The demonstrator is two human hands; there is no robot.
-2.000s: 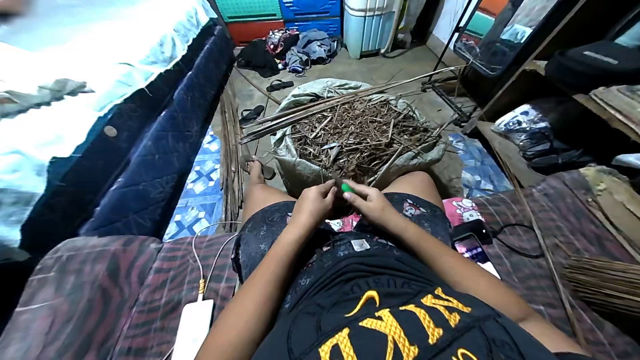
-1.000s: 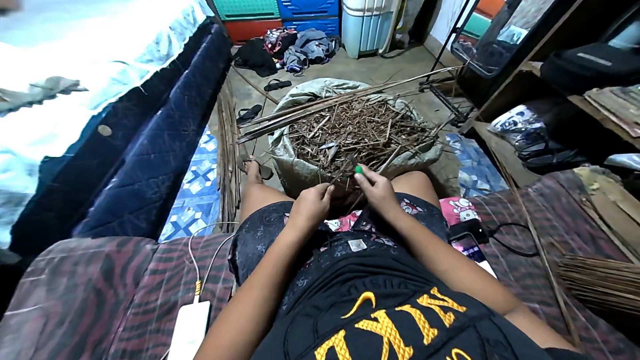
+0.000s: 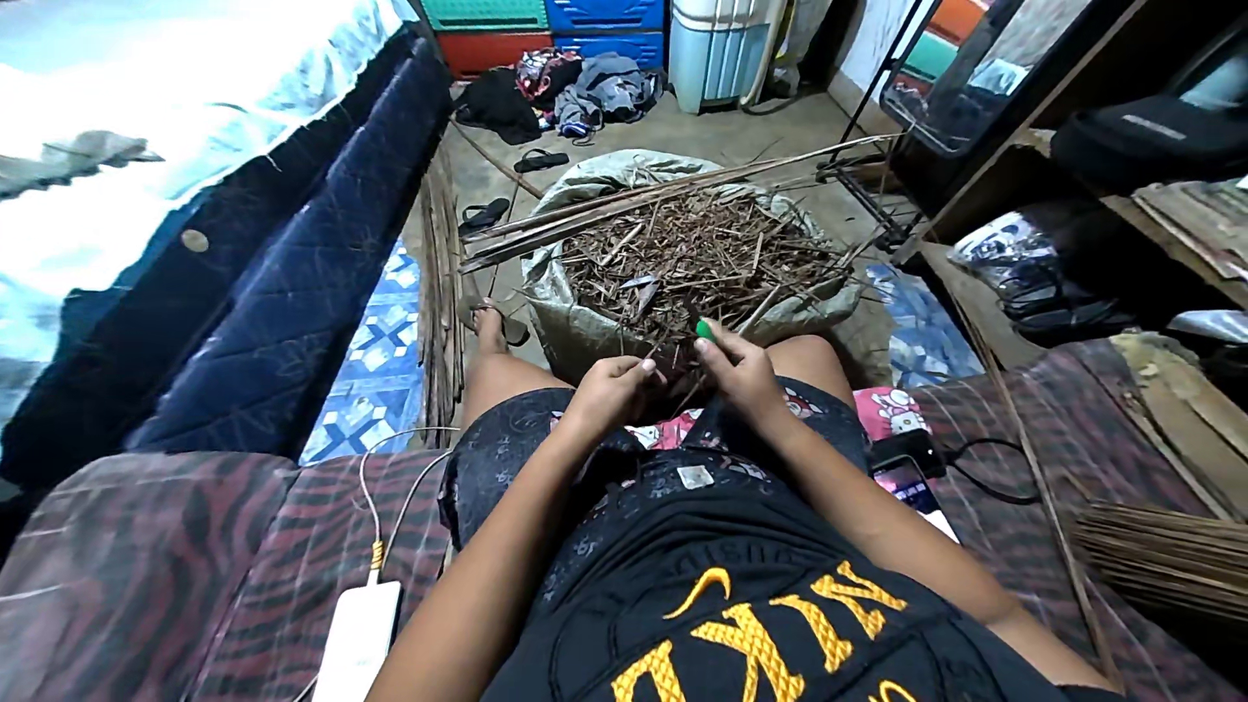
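Observation:
My left hand (image 3: 614,392) is closed with thumb and forefinger pinched over my lap; a thin dark strip seems to run from it, too fine to make out. My right hand (image 3: 744,375) is a little to its right, fingers curled round a small tool with a green part (image 3: 704,331) showing at the fingertips; its blade, if any, is hidden against the dark background. Just beyond both hands stands a woven sack (image 3: 585,327) with a rolled-down rim, full of dry brown plant scraps (image 3: 682,253). Several long dry stalks (image 3: 624,203) lie across its top.
Long dry strips (image 3: 441,292) lie on the floor by the blue mattress (image 3: 292,292). A bundle of thin sticks (image 3: 1165,551) rests at the right on the striped seat (image 3: 1033,429). A phone (image 3: 912,487) and a white power bank (image 3: 358,639) with cables flank my legs.
My hands were close together two seconds ago and now stand apart. The green part has moved away from my left hand, up and to the right.

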